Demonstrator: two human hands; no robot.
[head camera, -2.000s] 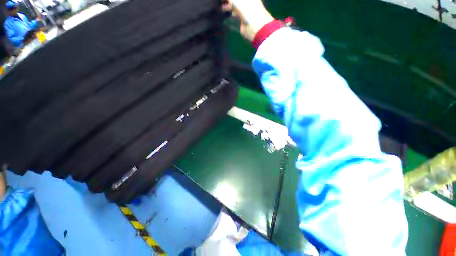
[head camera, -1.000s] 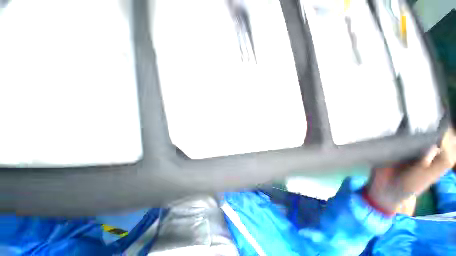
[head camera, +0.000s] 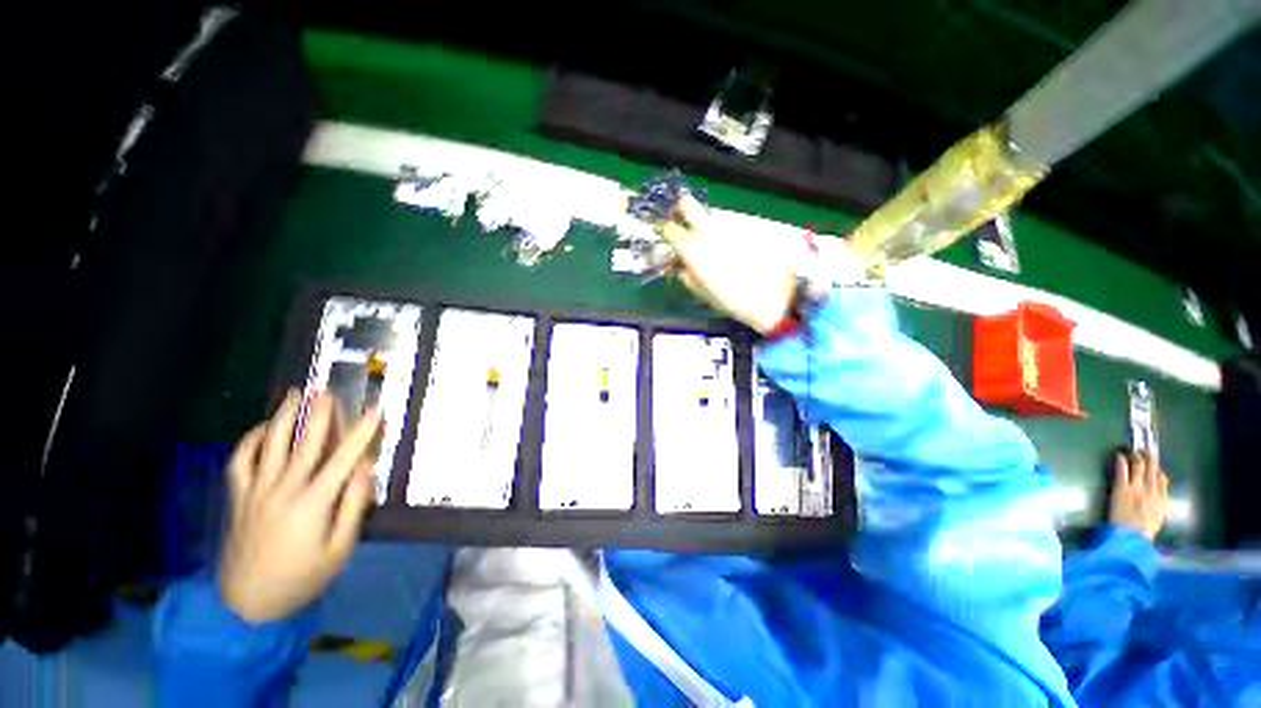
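Note:
A black tray (head camera: 533, 528) lies in front of me with a row of silvery-white phone housings (head camera: 588, 443) in its pockets. My left hand (head camera: 297, 505) is at the tray's left end, fingers spread over the leftmost housing (head camera: 398, 332), not gripping it. My right hand (head camera: 733, 270), with a red wrist strap (head camera: 788, 327), reaches past the tray to the white strip. Its fingertips are at a dark and silvery cluster of boards (head camera: 664, 201); whether they grip one is too blurred to tell. My right forearm partly covers the rightmost housing (head camera: 781, 443).
More loose mainboards (head camera: 519, 221) lie on the white strip (head camera: 353, 148). A tall black stack (head camera: 138, 304) stands at left. A red bin (head camera: 1023, 360) and a yellow-taped pole (head camera: 947, 201) are at right. Another person's hand (head camera: 1141, 495) touches a phone part (head camera: 1141, 415) at far right.
The tray, lifted close to the camera a second ago, now lies flat on the bench. My right hand has left its edge and reached forward to the boards. My left hand has come into view.

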